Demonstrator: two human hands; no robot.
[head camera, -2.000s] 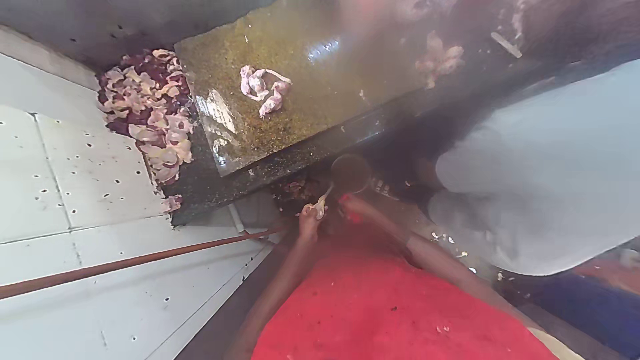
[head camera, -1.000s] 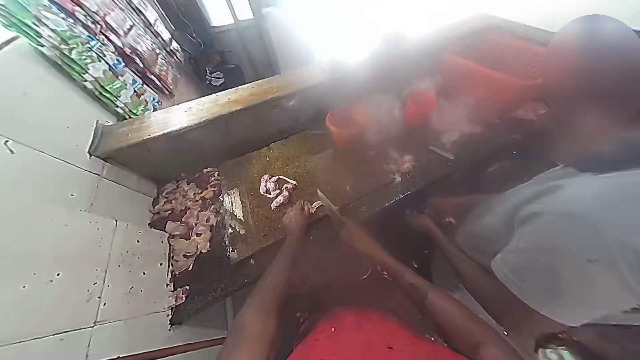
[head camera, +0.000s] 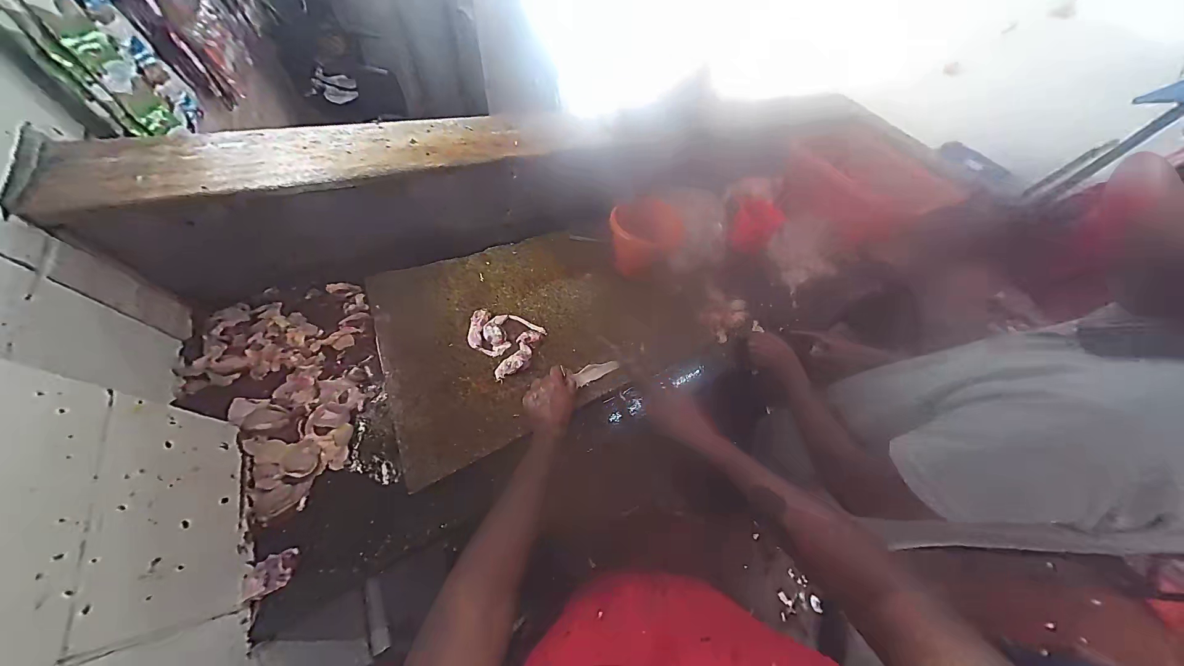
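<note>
My left hand (head camera: 549, 401) is closed on one end of a pale strip of meat or skin (head camera: 595, 372) at the near edge of a worn cutting board (head camera: 430, 370). Just beyond it, pinkish pieces of raw meat (head camera: 507, 340) lie on the board. To the right, my right hand (head camera: 680, 413) is blurred by haze over the counter's near edge. A dark, blurred shape that may be a blade lies between my hands, and I cannot tell what the right hand holds.
Many scraps of skin or meat (head camera: 296, 398) are heaped left of the board by a tiled wall (head camera: 120, 499). An orange bucket (head camera: 645, 231) and a red container (head camera: 756, 222) stand behind. A ledge (head camera: 305, 162) runs along the back. A co-worker's hand (head camera: 775, 361) works at the right.
Two seconds ago both hands were low in front of the counter; now my left hand is at the board's edge. The long blade seen at my right hand one second ago is now hard to make out.
</note>
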